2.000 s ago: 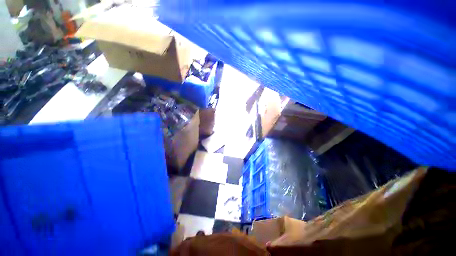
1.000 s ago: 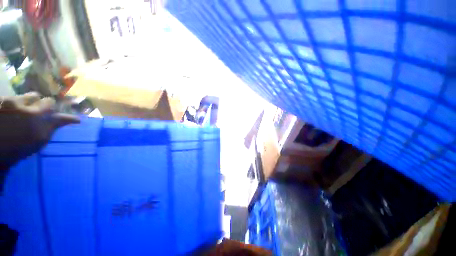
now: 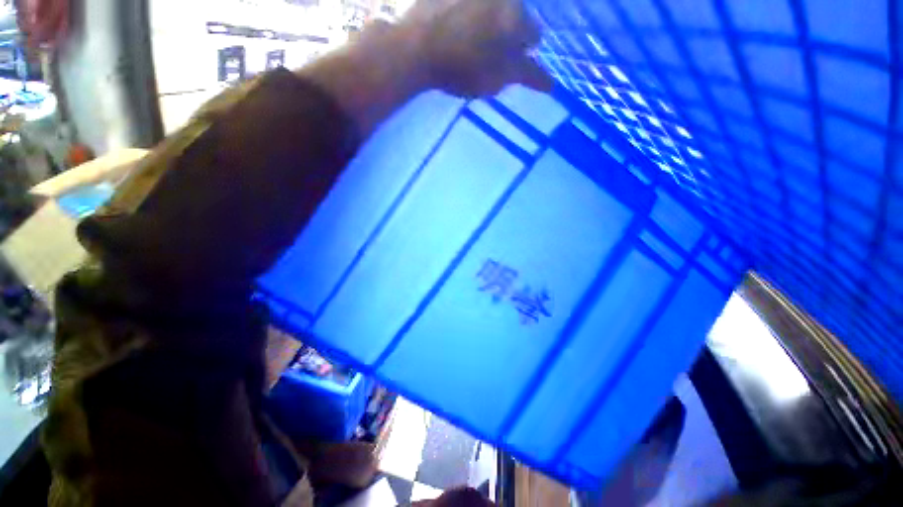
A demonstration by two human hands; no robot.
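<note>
A blue plastic crate [image 3: 465, 287] with dark printed characters on its ribbed side is tilted in front of me. My left hand [image 3: 460, 50], at the end of a brown sleeve, is closed on its upper rim. A second blue surface with a gridded base [image 3: 733, 119] fills the upper right, very close to the camera, and meets the first crate's upper right edge. A dark, blurred shape at the first crate's lower right corner looks like my right hand [image 3: 658, 436]; its grip is unclear.
An open brown carton [image 3: 59, 213] with something light blue inside stands at the left. A smaller blue crate [image 3: 322, 396] holding goods is low, left of centre, near the checkered floor [image 3: 381, 492]. Dark film-wrapped goods [image 3: 782, 396] lie at the lower right.
My left hand has moved from the left edge up to the top centre. The printed crate has moved right and up, tilted, and come up against the gridded one.
</note>
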